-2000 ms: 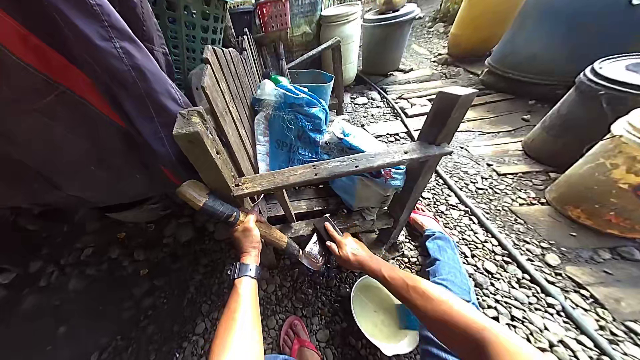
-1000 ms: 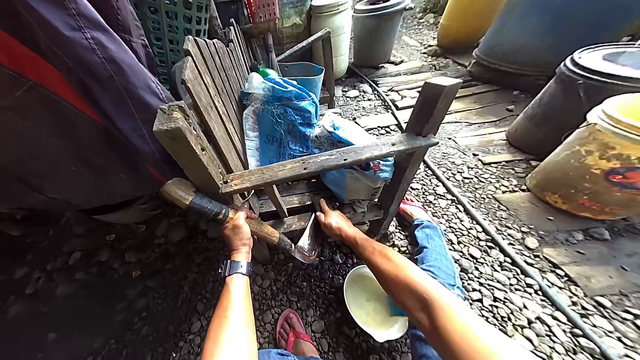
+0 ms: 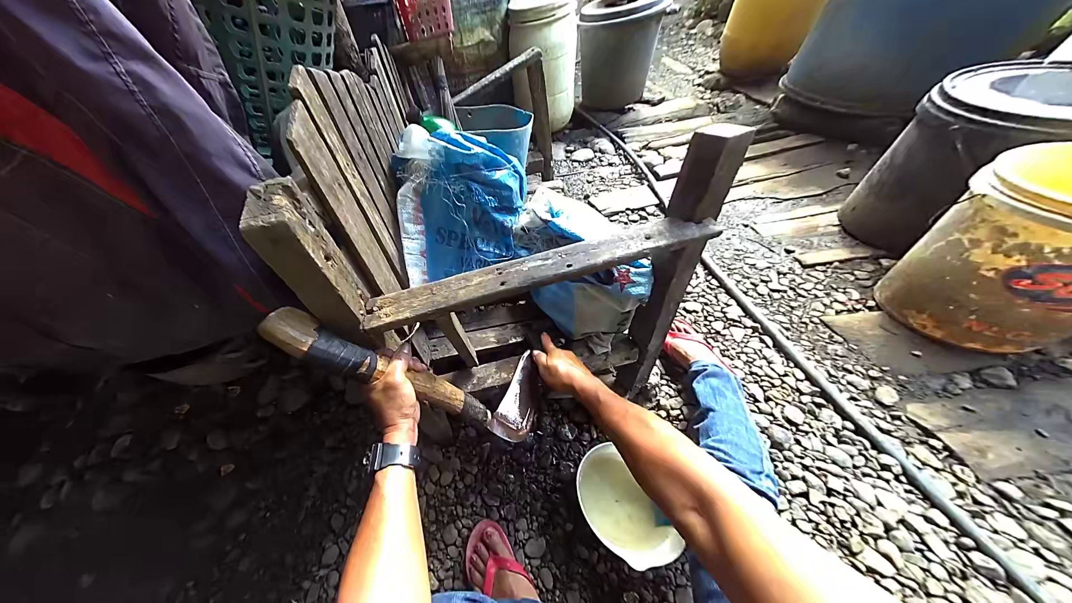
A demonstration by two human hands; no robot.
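My left hand (image 3: 395, 395) is closed around the wooden handle (image 3: 435, 392) of a long tool, whose upper left end is wrapped in black tape. At the handle's lower right end is a wet, shiny metal blade (image 3: 517, 404). My right hand (image 3: 563, 367) is beside the blade's upper part, with a small dark object, perhaps a sharpening stone, partly hidden at its fingertips. Below my right forearm a white plastic basin (image 3: 626, 511) with cloudy liquid rests on the pebbles.
Just ahead stands a weathered wooden bench (image 3: 536, 280) bearing blue woven sacks (image 3: 469, 201). A dark cloth (image 3: 126, 193) hangs at left. A black hose (image 3: 804, 368) crosses the pebbles at right, near a stained yellow bucket (image 3: 963, 260) and a dark lidded bucket (image 3: 913, 167).
My right hand has moved from the blade's lower part up to near its upper part, and the blade shows more fully. My left hand keeps its hold on the handle.
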